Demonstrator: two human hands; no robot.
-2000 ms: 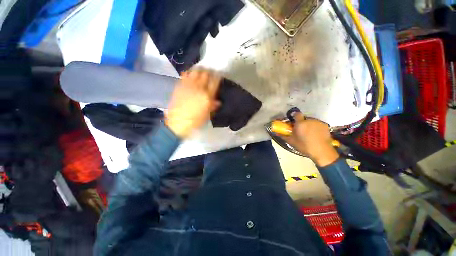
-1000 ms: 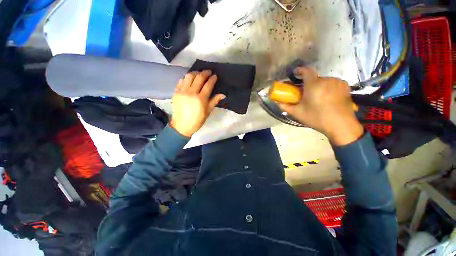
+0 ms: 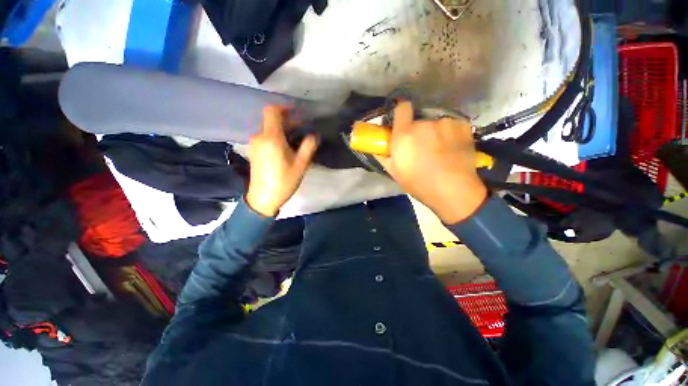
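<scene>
A small black garment piece point(image 3: 329, 143) lies at the right end of the long grey sleeve board point(image 3: 173, 102); its outline is blurred. My left hand point(image 3: 273, 170) is at the piece's left edge, thumb and forefinger apart; blur hides whether its fingertips touch the cloth. My right hand point(image 3: 437, 162) is shut around the yellow-orange handle of the steam iron point(image 3: 370, 139). The iron's front is over the right part of the piece, and my hand hides much of its body. Black hoses trail right from the iron.
Black pieces lie beyond the board point(image 3: 264, 38) and below it point(image 3: 177, 170). A blue bar point(image 3: 148, 34) runs away at left. The iron rest's corner point(image 3: 453, 6) shows at the top. Scissors point(image 3: 579, 121) lie at the right edge, beside a red crate point(image 3: 647, 98).
The iron in my right hand has moved left from beside the piece onto its right part. My left hand has shifted slightly left and its forefinger has spread from the thumb.
</scene>
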